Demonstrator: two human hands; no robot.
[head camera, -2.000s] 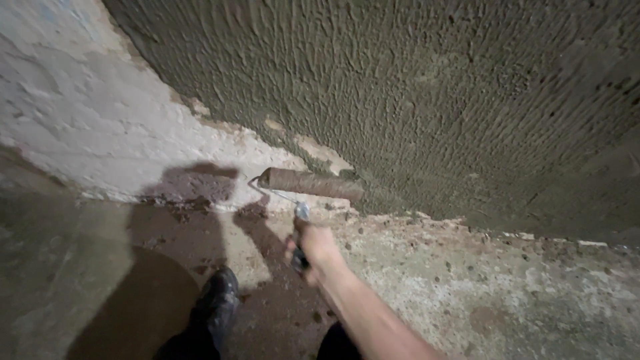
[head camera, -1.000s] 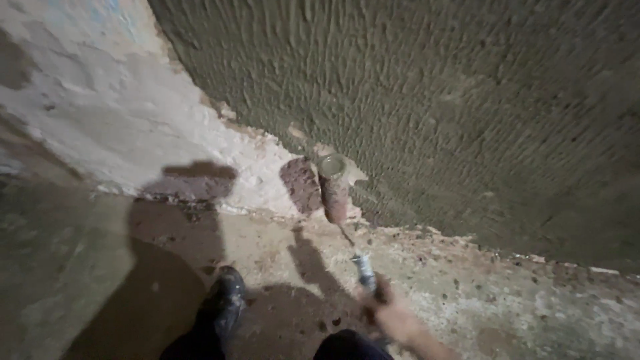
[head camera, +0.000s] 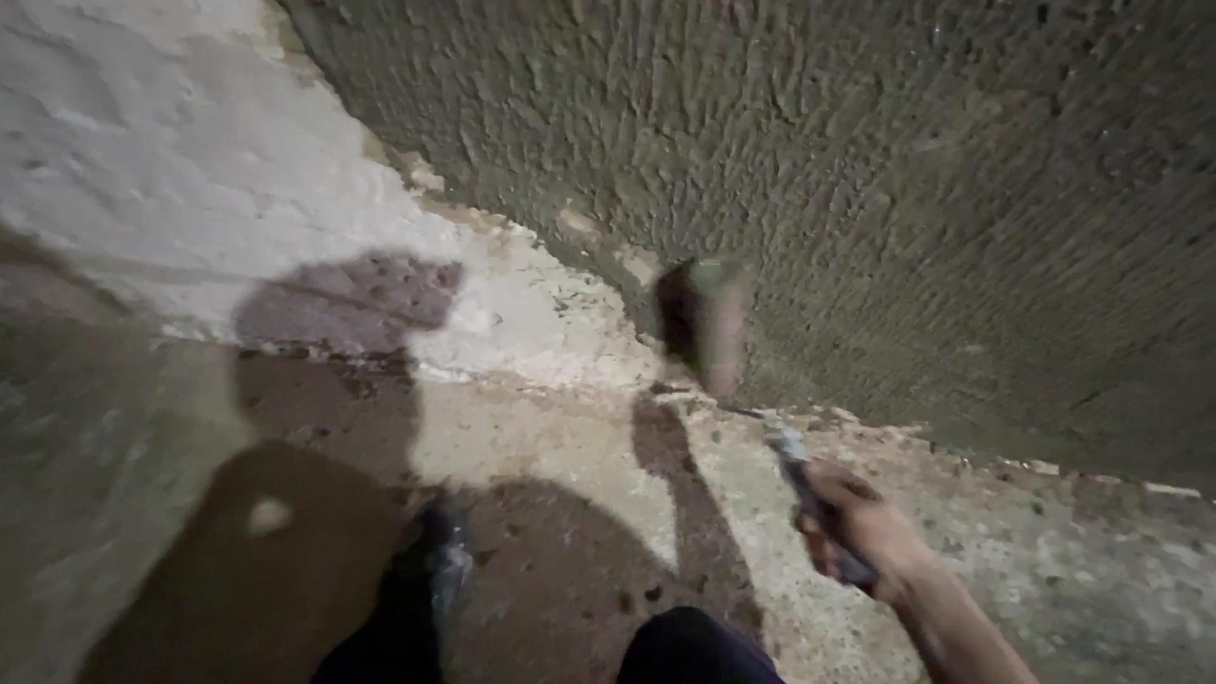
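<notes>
My right hand (head camera: 860, 527) is closed around the handle (head camera: 822, 508) of a paint roller at the lower right. Beyond it, the roller sleeve (head camera: 724, 328), blurred by motion, stands roughly upright in the view at the foot of the wall. It lies over the lower edge of the grey-green, rough-textured coating (head camera: 760, 142). Left of the sleeve is its dark shadow. Pale, uneven wall surface (head camera: 171, 171) borders the coating on the left. My left hand is out of view.
A stained, speckled concrete floor (head camera: 532, 437) meets the wall below the coating. My dark shoe (head camera: 446, 551) and a dark-clothed knee (head camera: 693, 651) show at the bottom. Shadows fall across the floor and the pale wall.
The roller sleeve was lying nearly crosswise two seconds ago and has turned upright in the view. My right hand and the roller have moved to the right along the wall's foot.
</notes>
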